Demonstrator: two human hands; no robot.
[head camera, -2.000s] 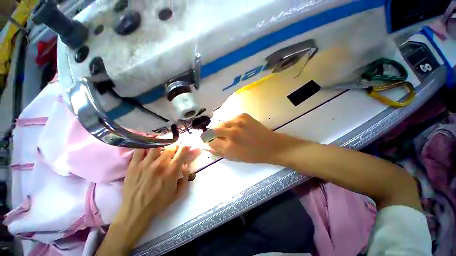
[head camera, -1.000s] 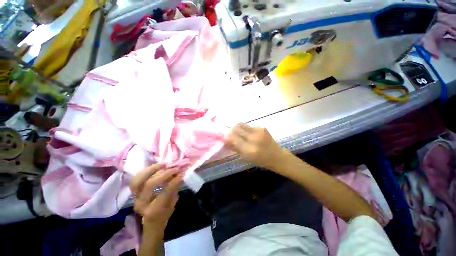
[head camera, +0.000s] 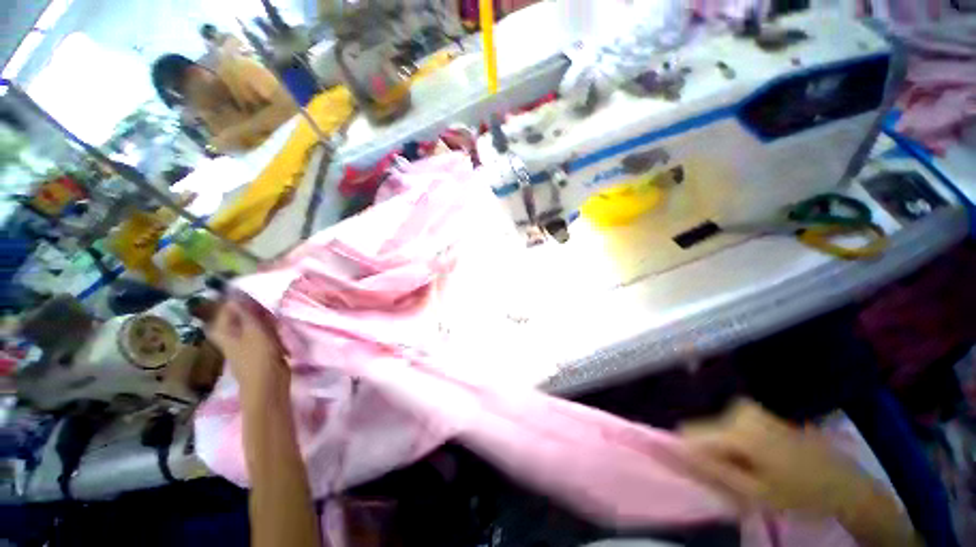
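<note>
The pink and white garment piece (head camera: 417, 310) lies bunched on the table left of the sewing machine (head camera: 696, 128), with a long pink part pulled out to the right over the table's front edge. My left hand (head camera: 244, 329) grips the cloth at its left side. My right hand (head camera: 749, 454), blurred, holds the far end of the stretched pink part, in front of the table edge. The presser foot area (head camera: 548, 231) is brightly lit, with no hand at it.
Snips with green and yellow loops (head camera: 840, 227) lie at the table's right end. A yellow cloth (head camera: 623, 205) is behind the machine arm. A second machine (head camera: 150, 340) stands at left. A person (head camera: 230, 102) sits beyond. A black rectangle (head camera: 697, 234) is on the bed.
The garment has come away from the needle area. My hands have moved far apart, left hand to the left and right hand right and down, stretching the cloth. The view has tilted up.
</note>
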